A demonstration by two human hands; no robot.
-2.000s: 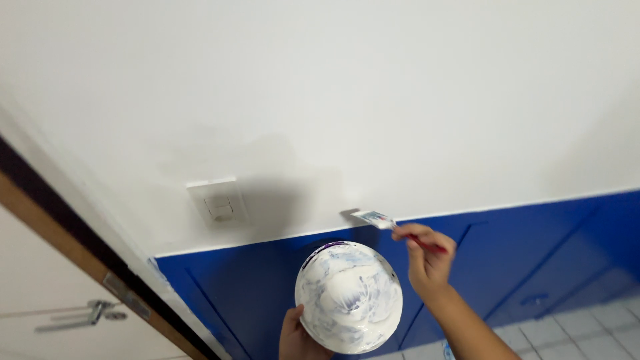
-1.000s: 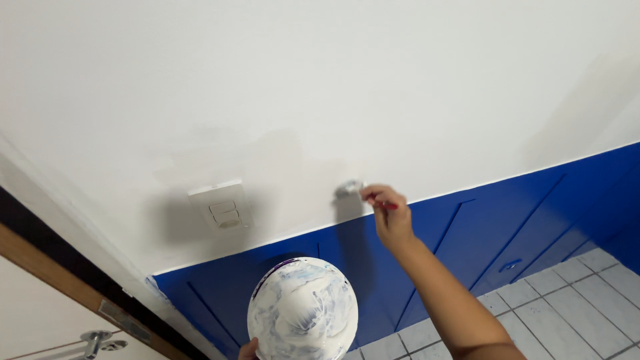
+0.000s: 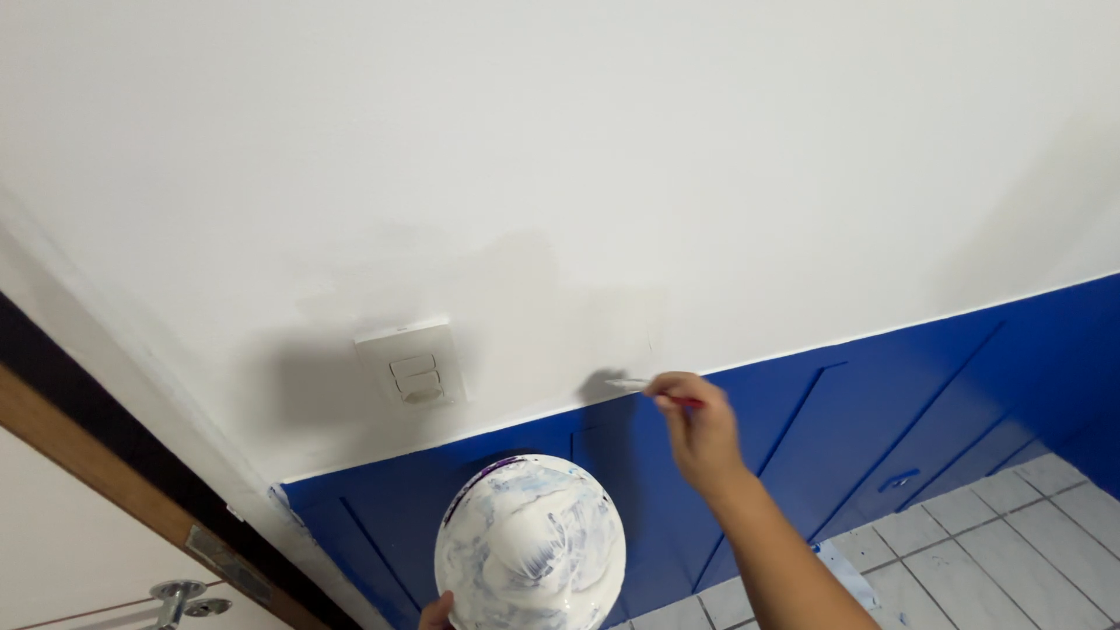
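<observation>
My right hand [image 3: 700, 429] grips a paintbrush [image 3: 632, 384] by its red handle. The brush's whitish head points left, at the white wall [image 3: 700, 175] just above the edge of the blue lower part [image 3: 787, 402]; whether the bristles touch the wall I cannot tell. Low in the view, my left hand [image 3: 437, 612] holds the rim of a round lid or shallow container [image 3: 531, 542] coated in thick white paint with bluish streaks. Only some fingers of that hand show. A white wall switch [image 3: 413, 363] sits to the left of the brush.
At the lower left stand a door [image 3: 79, 525] with a metal handle [image 3: 178, 595] and a brown wooden frame [image 3: 114, 472]. A tiled floor [image 3: 989, 560] with blue specks lies at the lower right, with a pale sheet [image 3: 847, 573] beside the blue wall.
Two seconds ago the brush was at the wall with its flat side showing; now its narrow edge shows. The lid has moved left relative to the right hand since then.
</observation>
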